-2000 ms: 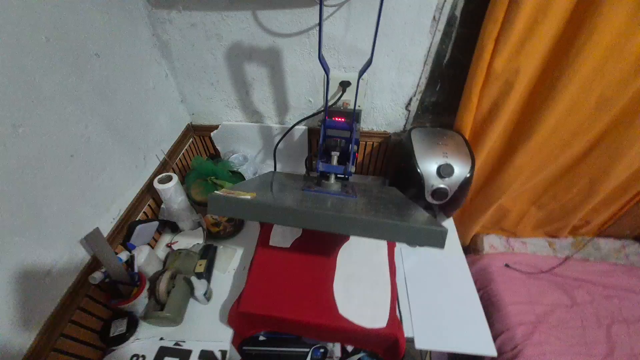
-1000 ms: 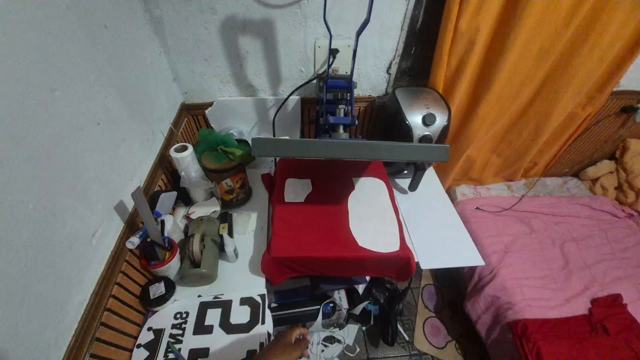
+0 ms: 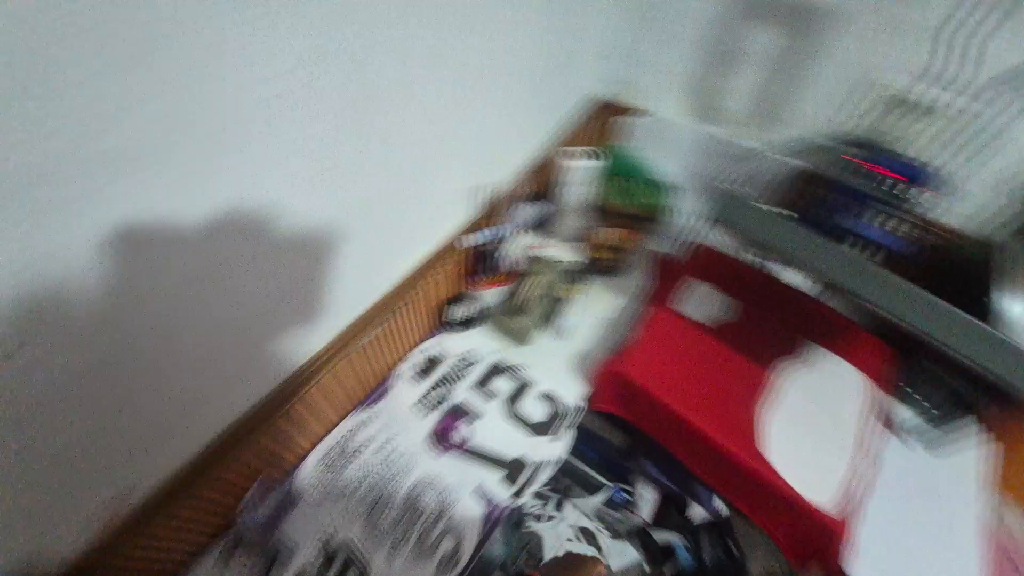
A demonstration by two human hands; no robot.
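The frame is strongly blurred. At the bottom edge a small brown patch, which seems to be my left hand [image 3: 572, 565], shows beside tangled white strips [image 3: 566, 524]; its fingers and any hold cannot be made out. My right hand is out of view. A red cloth [image 3: 684, 364] lies spread below the raised grey upper plate [image 3: 880, 272] of a heat press. On the cloth are a small white piece [image 3: 704, 302] and a larger oval white piece [image 3: 816, 424]. To its left lies white fabric [image 3: 392, 472] with large black characters and a purple mark.
A white roll [image 3: 580, 180], a green item [image 3: 632, 180] and an olive tape dispenser [image 3: 532, 300] crowd the back left. A slatted wooden edge [image 3: 360, 360] runs along the wall. White sheet material [image 3: 920, 496] lies right of the red cloth. Dark items sit below it.
The view has swung left and tilted, bringing more of the white lettered fabric into sight. The hand seen near the white strips one second ago is now barely visible at the bottom edge.
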